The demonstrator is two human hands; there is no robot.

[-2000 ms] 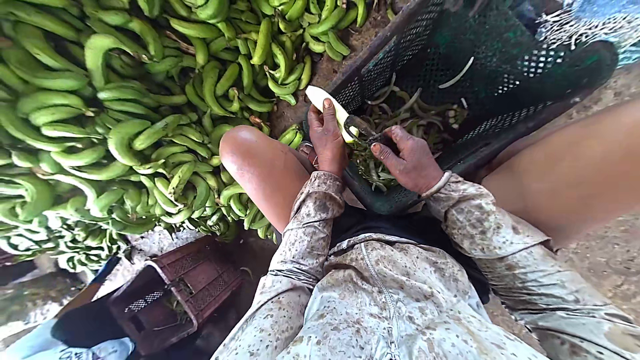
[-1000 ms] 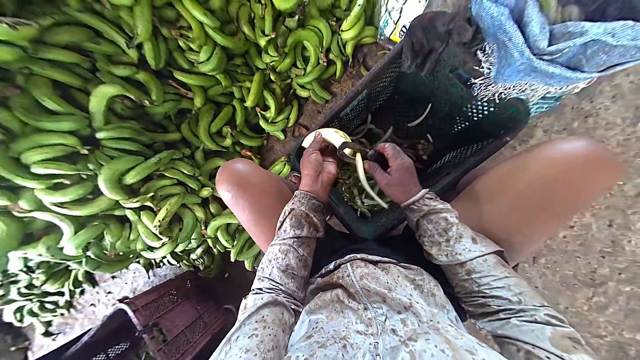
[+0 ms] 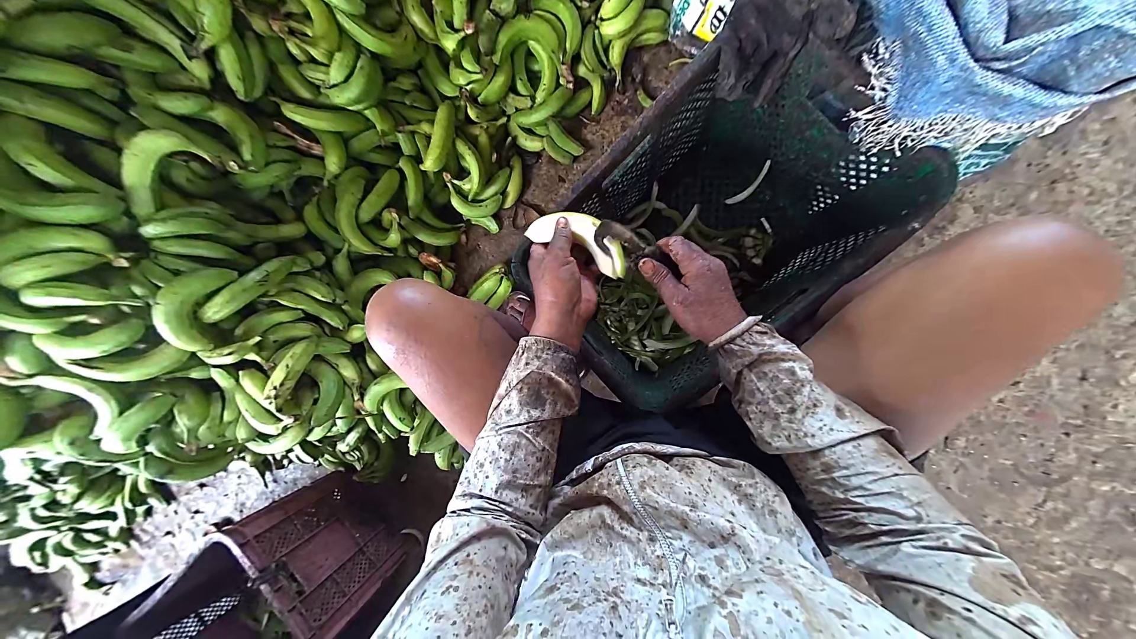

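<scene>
My left hand (image 3: 561, 282) grips a partly peeled green banana (image 3: 577, 229), its pale flesh showing, over the near left part of a dark green plastic crate (image 3: 652, 390). In my right hand (image 3: 697, 286) is a small dark-bladed peeling tool (image 3: 619, 234), probably a knife, with its blade against the right end of the fruit; my fingers hide the handle. Below both hands, strips of peel (image 3: 643, 324) lie heaped in the crate. A single pale strip (image 3: 750, 183) rests farther back on the crate's inner side.
A large pile of green bananas (image 3: 186, 302) covers the ground at left. Lower left stands a maroon plastic crate (image 3: 328, 550). A blue fringed cloth (image 3: 1003, 71) lies at the upper right, and a dark rag (image 3: 772, 44) hangs on the green crate's far edge. My bare knees flank the crate.
A long strip of peel that hung between my hands one second ago is no longer there. The banana stays in my left hand and the tool in my right.
</scene>
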